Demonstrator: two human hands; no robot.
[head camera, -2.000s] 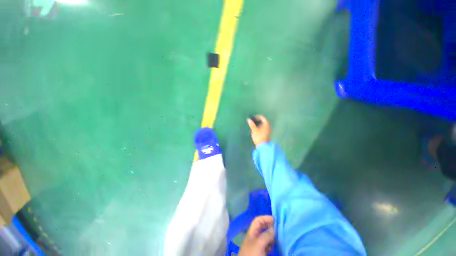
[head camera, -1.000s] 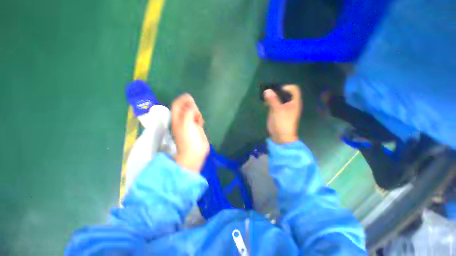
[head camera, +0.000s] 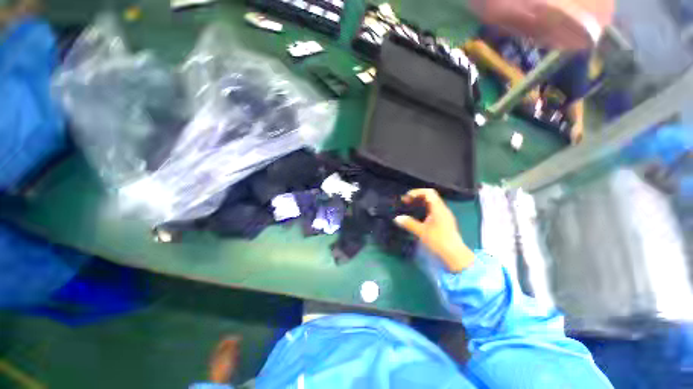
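Observation:
A heap of small black parts (head camera: 349, 241) lies on the green bench in front of me, with a few white pieces (head camera: 286, 207) among them. My right hand (head camera: 441, 232) is at the heap's right end, thumb and forefinger around a small black part (head camera: 415, 215), blurred against the dark heap. My left hand (head camera: 225, 360) is low at the bottom left, below the bench edge, small and blurred; its fingers cannot be made out. A large clear plastic bag (head camera: 220, 129) with dark parts inside lies left of and behind the heap.
An empty black two-section tray (head camera: 422, 121) stands behind my right hand. A white disc (head camera: 369, 291) lies near the front edge. Silver-white strips (head camera: 513, 235) and clear stacked trays (head camera: 608, 243) are at right. Pale pieces (head camera: 305, 49) lie across the bench. Blue sleeves show at far left.
The view has swung up from the green floor and blue stool to the bench. My right hand has come over the heap with the black part. My left hand has dropped lower and leftward in view.

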